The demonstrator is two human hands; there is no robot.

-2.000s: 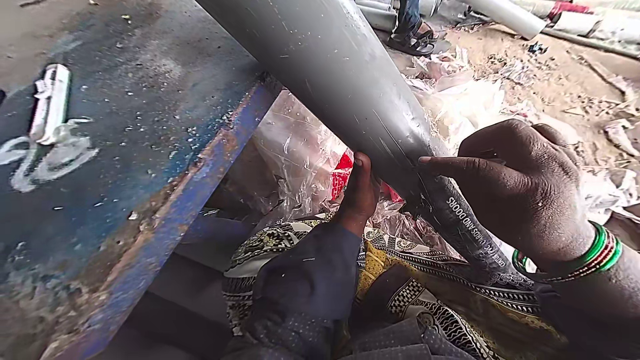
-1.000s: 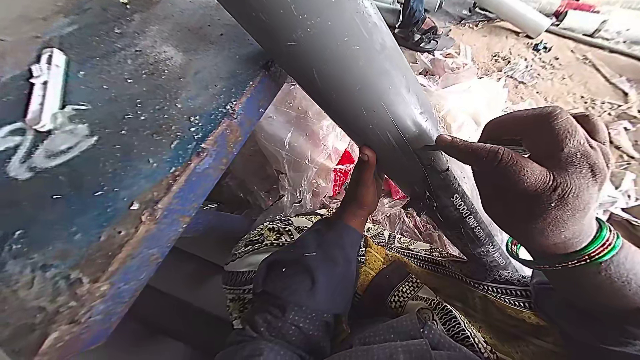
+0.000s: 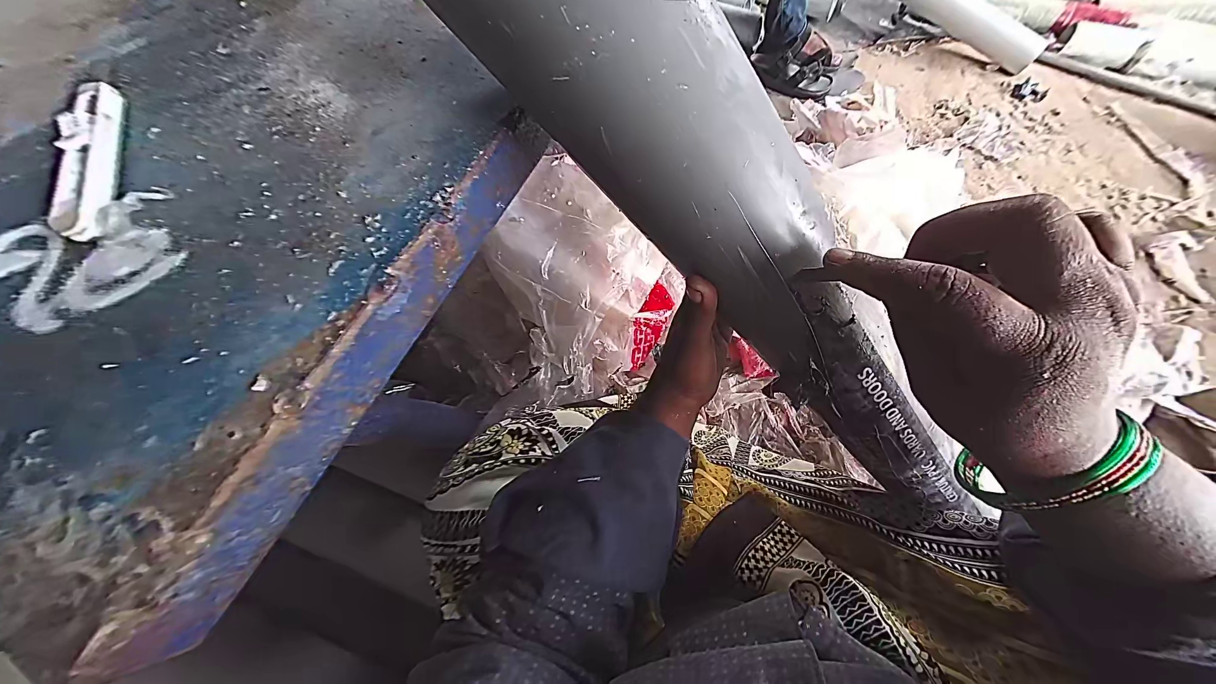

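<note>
A grey plastic pipe (image 3: 665, 123) slants from the top centre down to the lower right, its lower part covered by printed plastic film (image 3: 879, 408) with a torn upper edge. My left hand (image 3: 692, 356) holds the pipe's left side, thumb up; its other fingers are mostly hidden. My right hand (image 3: 1016, 323), with green bangles at the wrist, is curled at the pipe's right side. Between its fingers is a thin dark tool, perhaps a blade, mostly hidden; its tip lies at the film's edge.
On the left stands a worn blue table (image 3: 285, 247) with a white stick-like piece (image 3: 87, 161) on it. Crumpled clear plastic (image 3: 560, 256) lies beneath the pipe. Behind are a person's sandalled foot (image 3: 807, 71) and a white pipe (image 3: 983, 33) on sandy ground. Patterned cloth (image 3: 532, 446) covers my lap.
My right hand has moved slightly up along the pipe, away from the printed writing. My left hand keeps its hold at about the same place.
</note>
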